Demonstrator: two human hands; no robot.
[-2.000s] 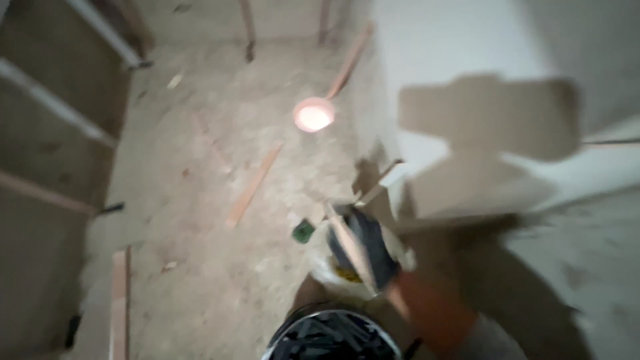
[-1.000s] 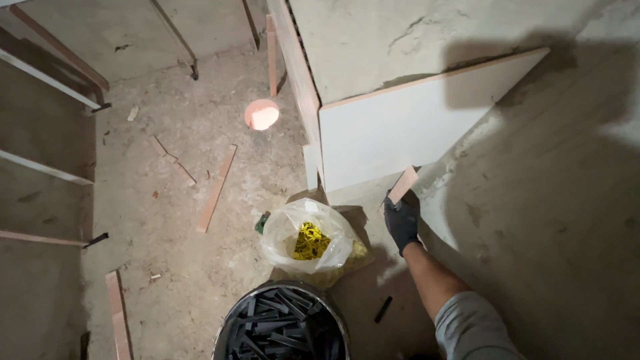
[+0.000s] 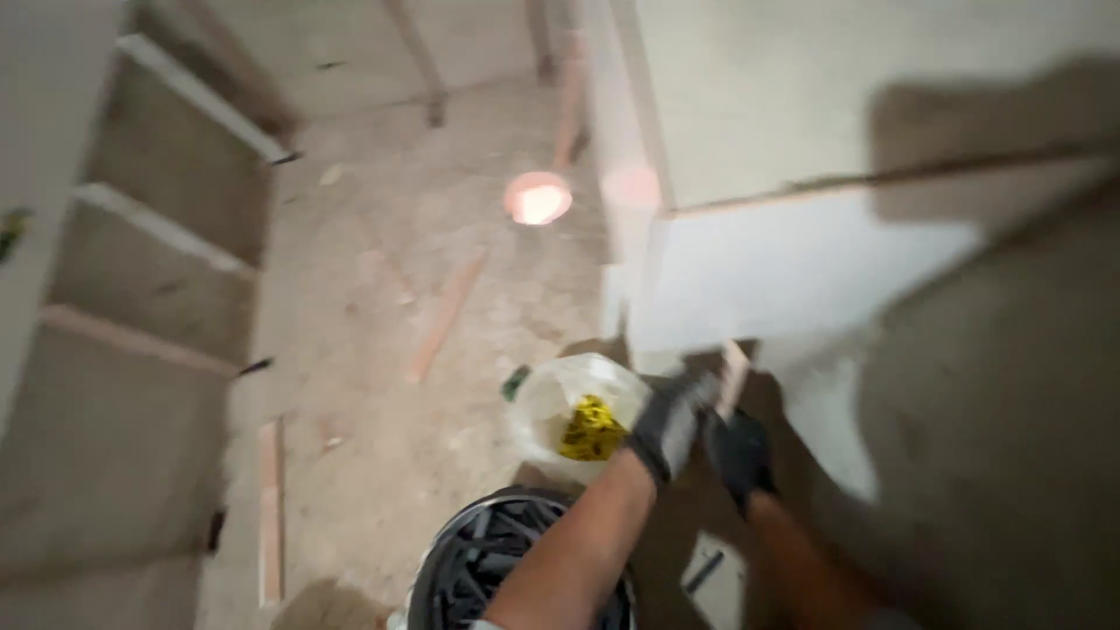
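Note:
My right hand (image 3: 740,453), in a dark glove, is closed on a short strip of tile (image 3: 733,378) that points up and away from me. My left hand (image 3: 672,422), in a grey and black glove and blurred, reaches over the right edge of a clear plastic bag (image 3: 542,394) toward that strip; whether its fingers touch it or hold anything, I cannot tell. Yellow plastic pieces (image 3: 592,430) lie inside the bag. Below the bag stands a bucket (image 3: 430,560) full of black plastic wedges (image 3: 481,560), partly hidden by my left forearm.
A white panel (image 3: 752,271) leans on the wall at right. A lit round lamp (image 3: 538,199) shines on the dusty floor. Narrow strips (image 3: 448,315) (image 3: 272,512) lie at left and centre. A dark wedge (image 3: 703,571) lies right of the bucket. Slats brace the left wall.
My left hand, out of view one second ago, has come in beside my right hand. The right hand still holds the strip. The view has shifted.

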